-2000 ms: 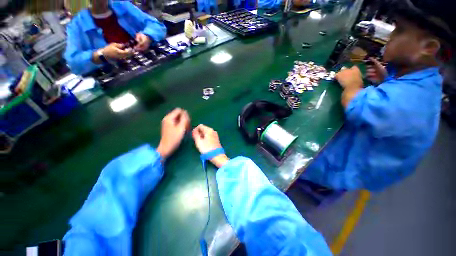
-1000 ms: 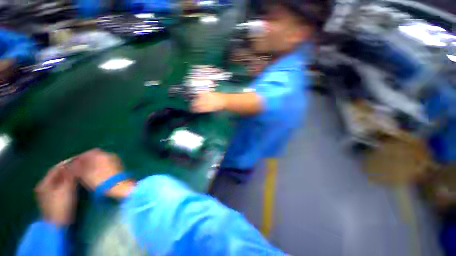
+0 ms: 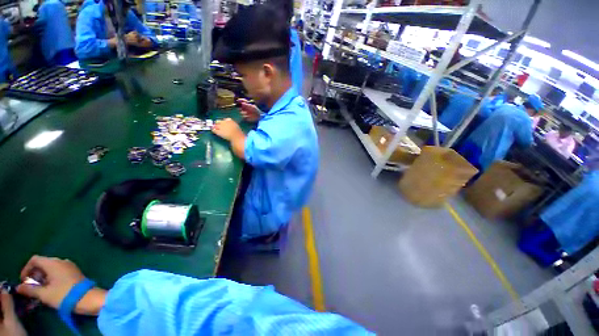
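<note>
My right hand (image 3: 56, 282), with a blue band (image 3: 73, 303) on the wrist, is at the lower left. Its fingers are closed on a small module (image 3: 33, 281), dark with a silvery bit, partly hidden by the fingers. My left hand (image 3: 9, 320) is just below and left of it, mostly cut off by the picture's left edge. Dark bits show between the two hands; whether my left hand grips them cannot be told.
A solder wire reel (image 3: 169, 220) and black headband (image 3: 108, 213) lie on the green mat (image 3: 59, 226). Beyond are a pile of small parts (image 3: 178, 131), dark modules (image 3: 159, 155) and a black tray (image 3: 52, 80). A worker (image 3: 282, 154) stands at right; cartons (image 3: 437, 176) and shelving are beyond the floor.
The view has swung right, so both hands now lie at the lower left corner and the left is mostly out. The aisle and shelving have come into view.
</note>
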